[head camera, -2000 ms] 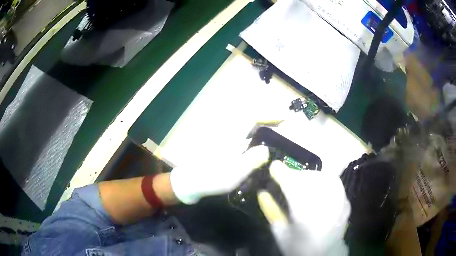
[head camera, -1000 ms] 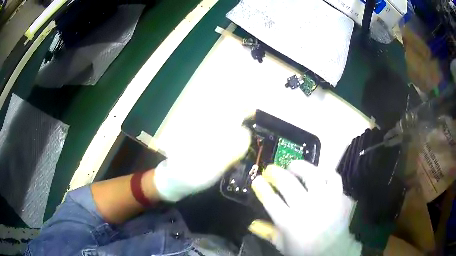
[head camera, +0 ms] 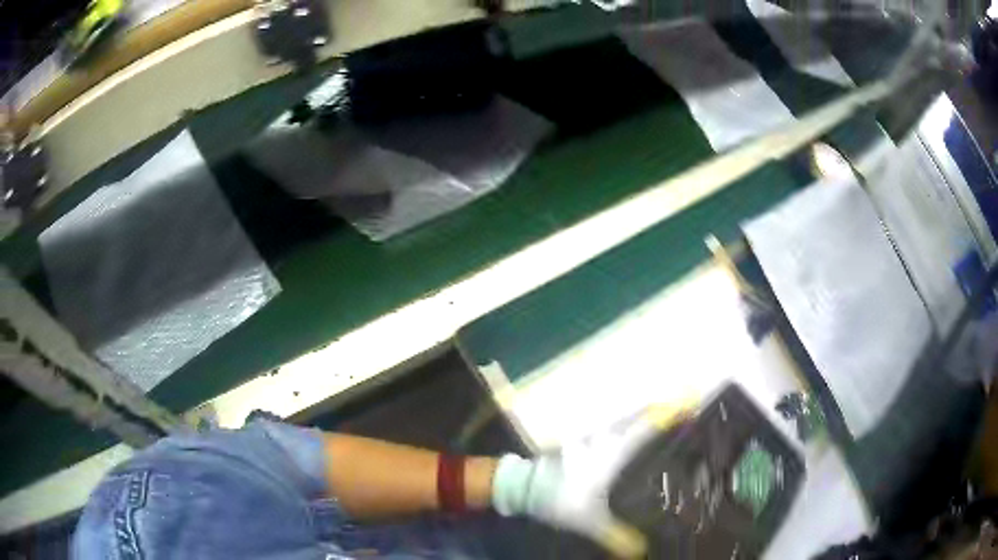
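A black housing (head camera: 700, 481) with a green circuit board (head camera: 755, 478) inside lies at the lower right, over the white sheet (head camera: 646, 339). It is blurred. My left hand (head camera: 591, 476), in a white glove with yellowish fingertips, is at the housing's left edge and grips it. The fingers show above and below that edge. My right hand is not in view. Small board assemblies (head camera: 804, 413) are at the far edge of the sheet, to the right of the housing.
A green conveyor belt (head camera: 591, 197) with a pale rail (head camera: 438, 317) runs across the view. Silvery-white sheets (head camera: 164, 263) and a dark object (head camera: 421, 82) lie on it. Another white sheet (head camera: 837, 301) is beyond the work sheet. A dark pile shows at the bottom right.
The view has swung left, showing more belt. The housing now appears lower and to the right, and turned. My left hand is at its edge; my right hand has left the picture.
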